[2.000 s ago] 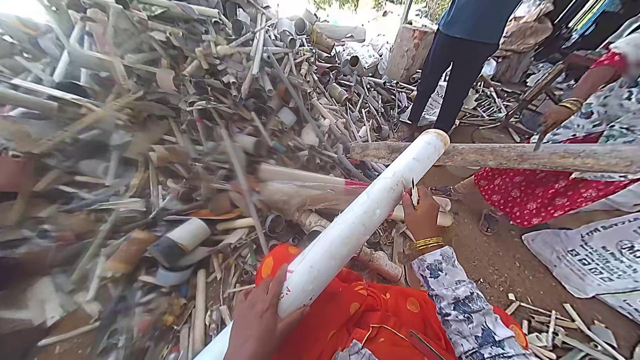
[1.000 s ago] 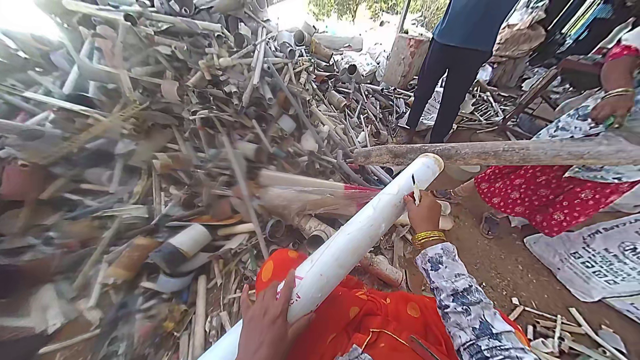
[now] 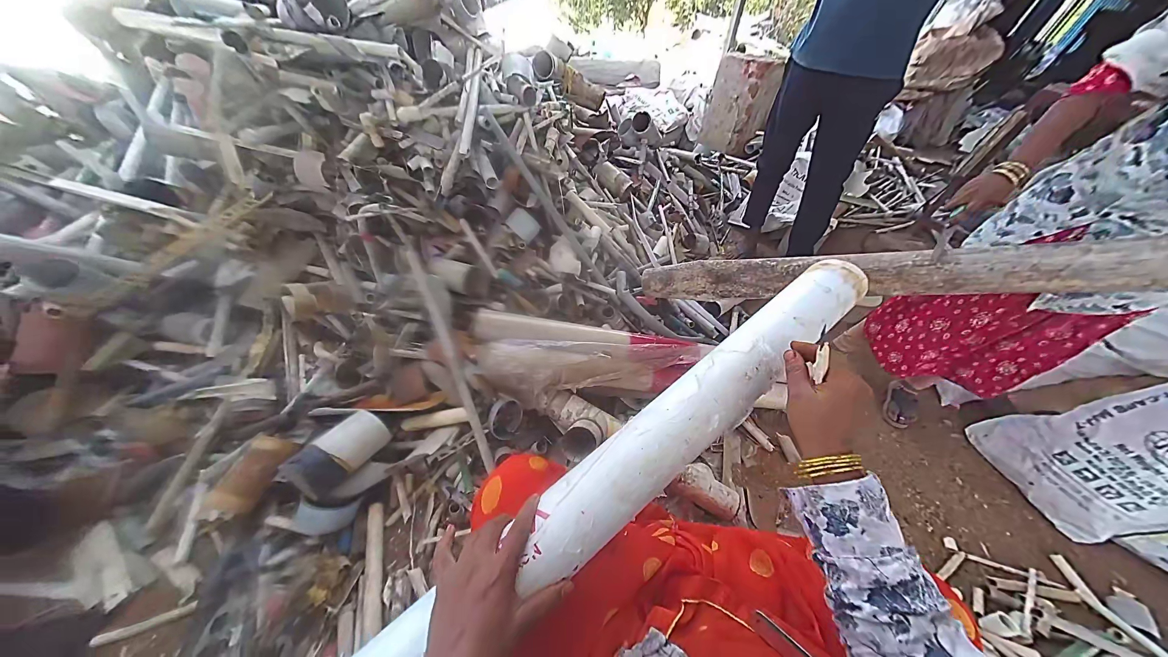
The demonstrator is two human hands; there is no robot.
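Note:
A long white plastic pipe slants across my lap, its far end resting at a wooden beam. My left hand lies on the near part of the pipe, fingers spread around its side. My right hand, with yellow bangles at the wrist, is beside the upper part of the pipe and grips a small tool with a pale handle; its dark tip points at the pipe's surface. Orange dotted cloth covers my lap, and a thin dark metal object lies on it.
A large heap of scrap plastic pipes fills the left and centre. One person stands behind the beam; another person's hand is at the right. A printed white sack and pipe offcuts lie on the ground at right.
My right hand with the small tool has shifted slightly along the pipe's upper part. My left hand stays on the near part. The co-worker's hand at right has moved lower.

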